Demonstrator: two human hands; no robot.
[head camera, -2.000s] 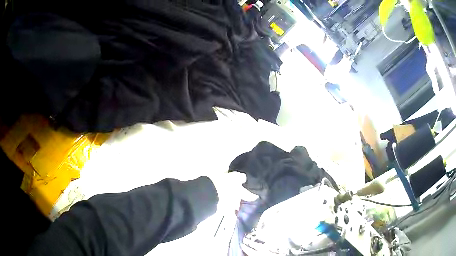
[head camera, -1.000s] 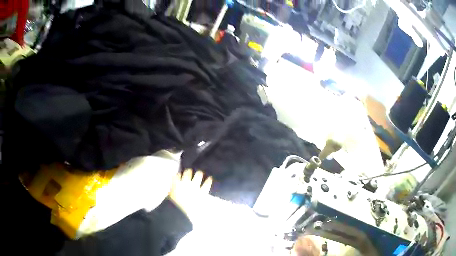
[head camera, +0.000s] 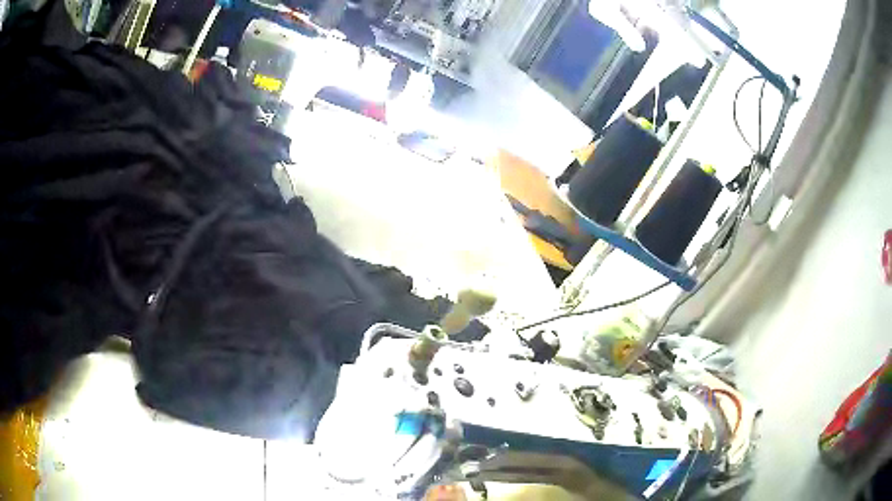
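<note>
A black fabric piece (head camera: 235, 333) lies on the white table, its right side reaching the sewing machine head (head camera: 518, 391). It merges with a large crumpled black garment heap (head camera: 78, 166) at the left. The needle area is lost in glare and behind the head. A skin-toned part, seemingly my right hand (head camera: 446, 492), shows at the bottom edge below the blue band, cut off and blurred; its grip is hidden. My left hand is not visible. A thin dark thread (head camera: 265, 470) runs down the table's front.
Two black thread cones (head camera: 616, 171) stand on a blue and pale stand at the upper right. A cream knob (head camera: 469, 308) rises behind the head. Yellow plastic (head camera: 20, 450) shows at the lower left edge. A red patterned item (head camera: 856, 416) is at the far right.
The view has swung right, so the heap sits further left. My left hand, seen open on the black cloth a second ago, is out of sight. The small black piece now lies spread out.
</note>
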